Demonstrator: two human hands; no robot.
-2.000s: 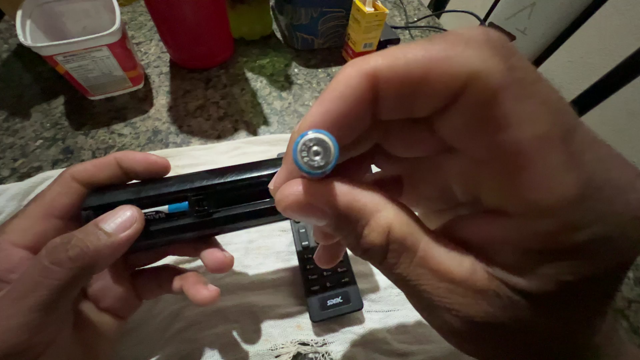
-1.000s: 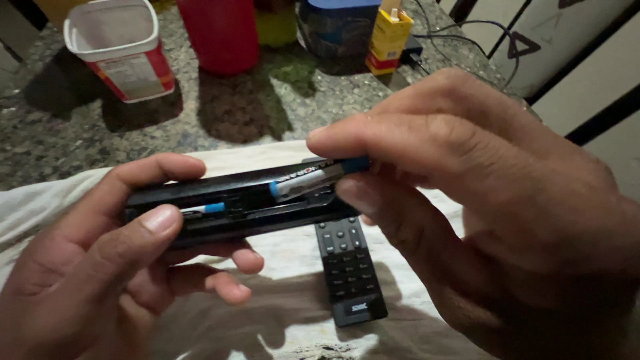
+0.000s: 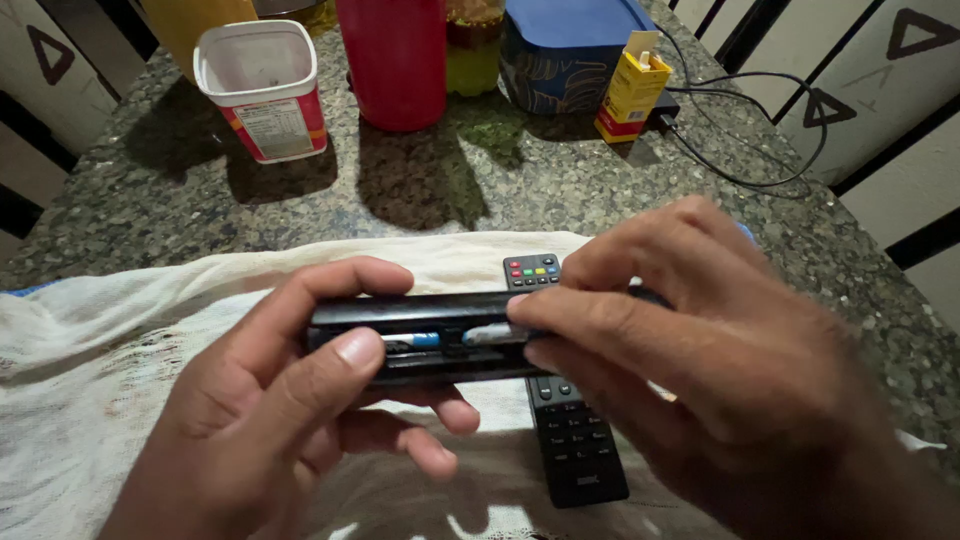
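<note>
My left hand (image 3: 300,390) holds a black remote control (image 3: 420,307) by its left end, with the long battery slot facing up and the thumb over it. One battery (image 3: 420,340) with a blue end lies in the left part of the slot. A second battery (image 3: 495,334) is in the right part, its right end hidden under the fingers of my right hand (image 3: 660,322), which pinch over it and touch the remote. Below them, another black remote control (image 3: 577,442) with buttons lies face up on a white cloth (image 3: 150,315).
On the granite table (image 3: 330,202) stand a white and red plastic tub (image 3: 279,131), a red container (image 3: 394,60), a blue-lidded container (image 3: 570,67) and a yellow and red box (image 3: 632,97). A black cable (image 3: 720,176) loops at the right.
The battery in my right hand was held end-on toward the view, then tilted over the slot; now it lies lower along the slot. My left hand keeps its hold on the remote.
</note>
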